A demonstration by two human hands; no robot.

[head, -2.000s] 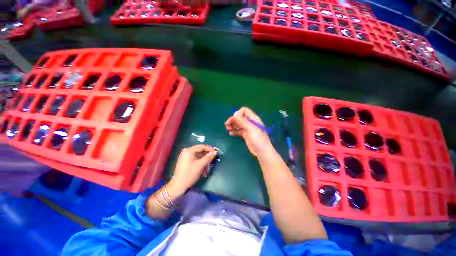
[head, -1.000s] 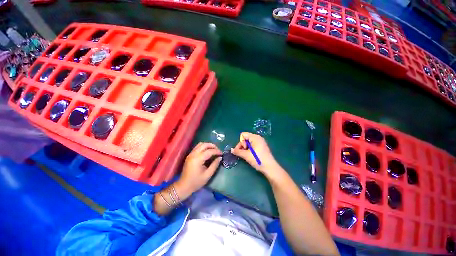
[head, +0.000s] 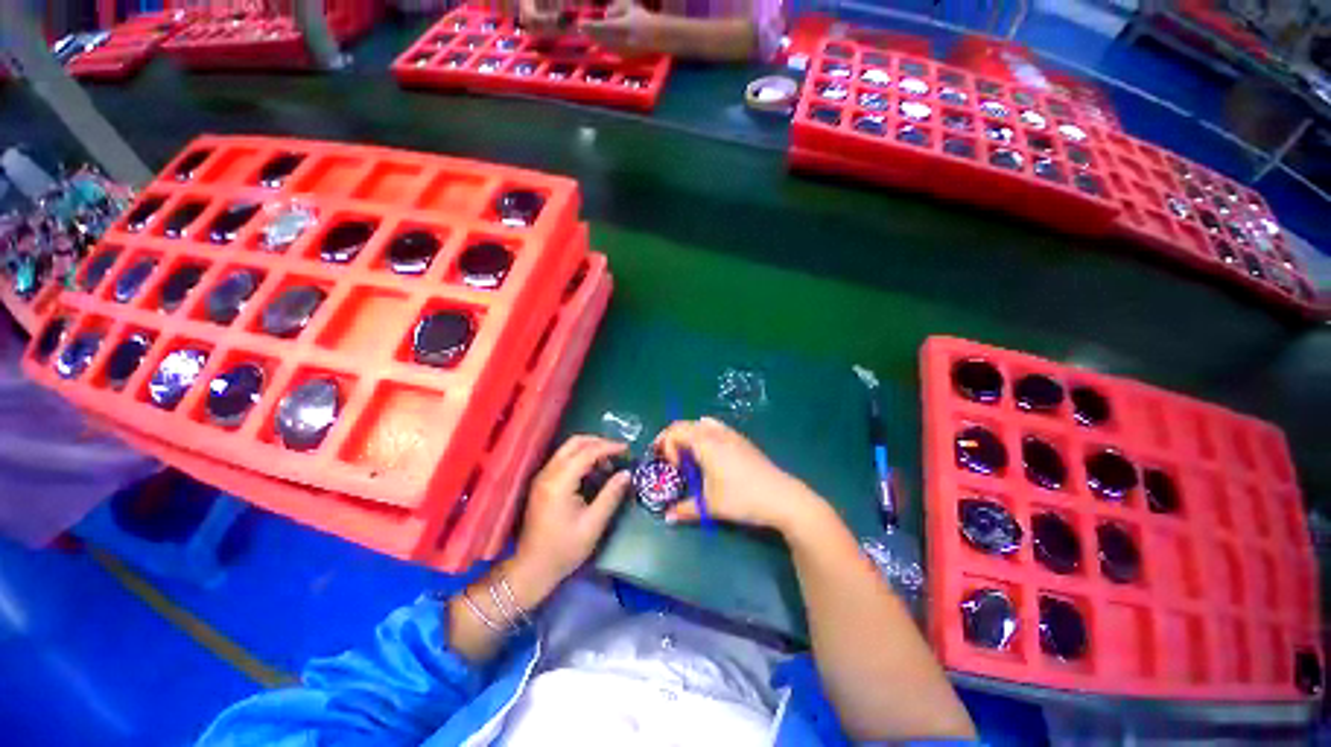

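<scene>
A round watch head with a dark rim and a pinkish-white dial pattern is held between both hands, low over the green bench. My left hand grips its left side with thumb and fingers. My right hand is at its right side and also holds a thin blue tool, which points downward between the fingers. The tool's tip is too blurred to place. A small pale film piece lies just beyond my left hand.
A stack of red-orange foam trays with dark discs stands left. A partly filled foam tray lies right. Between lie a black-and-blue pen-like tool and clear film scraps. Across the bench are more trays, a tape roll and another person's hands.
The watch head now shows a pinkish-white dial pattern where it looked dark. The blue tool has swung to a steeper angle. Another person's hands have appeared across the bench.
</scene>
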